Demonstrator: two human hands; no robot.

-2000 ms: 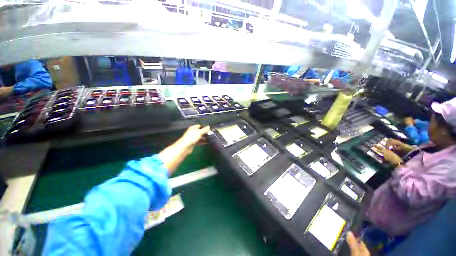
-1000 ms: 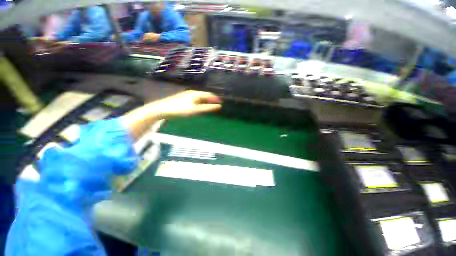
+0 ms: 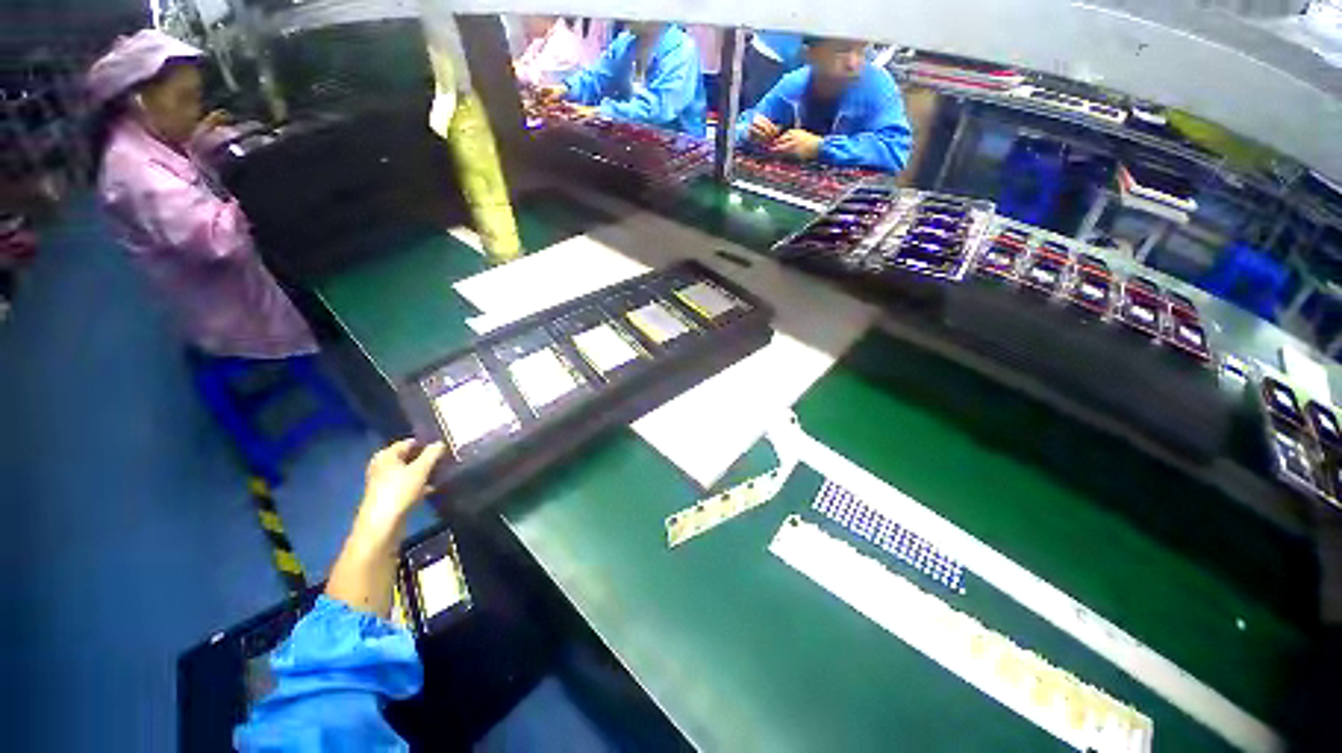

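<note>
A black foam tray [image 3: 589, 375] holds a row of several open phone housings [image 3: 474, 411] with pale rectangles. It lies at centre left, partly over white sheets and the bench edge. My left hand [image 3: 400, 483] grips the tray's near left corner, with the fingertips at its rim. My right hand is not in view. A grid of small dark dots [image 3: 888, 536], a long white release liner [image 3: 957, 633] and a short strip with tan pieces [image 3: 721, 508] lie on the green mat right of the tray.
Another tray with phones [image 3: 439, 577] is low at the left, below the bench edge. A white tape strip [image 3: 1016, 574] crosses the mat. Blister trays [image 3: 1089, 280] stand on the far ledge. A person in pink [image 3: 206, 250] is at the left; people in blue [image 3: 854, 118] sit opposite.
The view has swung left, away from the phone trays on the right. My left hand has moved across the mat from the far side to the left tray's corner. My right hand has left the picture.
</note>
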